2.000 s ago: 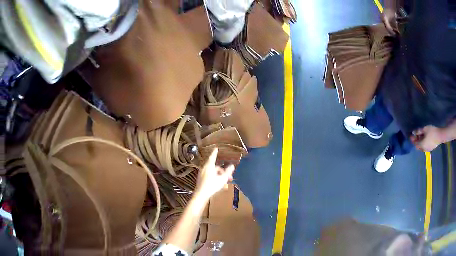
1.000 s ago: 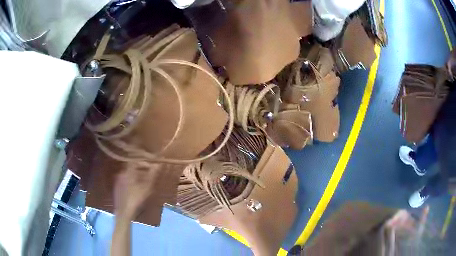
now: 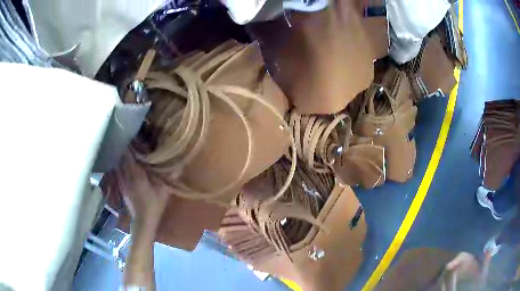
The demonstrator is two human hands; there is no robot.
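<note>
Stacked tan bag panels (image 3: 251, 148) with long looped handles (image 3: 194, 113) hang on the left. My left hand (image 3: 139, 190) is at the lower left edge of this bundle, among brown panels. Its fingers are blurred and partly lost against the brown, so its grip cannot be told. My right hand (image 3: 462, 266) is low at the right, blurred, closed around pale strap-like handles, with a brown panel (image 3: 416, 270) beside it. Another tan bundle (image 3: 336, 238) with massed handles hangs at bottom centre.
More tan bundles (image 3: 393, 148) hang behind, with a large brown panel (image 3: 325, 62) and white bags (image 3: 416, 25) above. A pale white surface (image 3: 45, 170) fills the left. A yellow lane line (image 3: 425, 193) curves down the blue floor. A person's shoe (image 3: 488, 202) and brown panels show far right.
The view has swung left, so the bundles sit further right. My left hand has moved from the central bundles to the left bundle's lower edge. My right hand stays low at the right.
</note>
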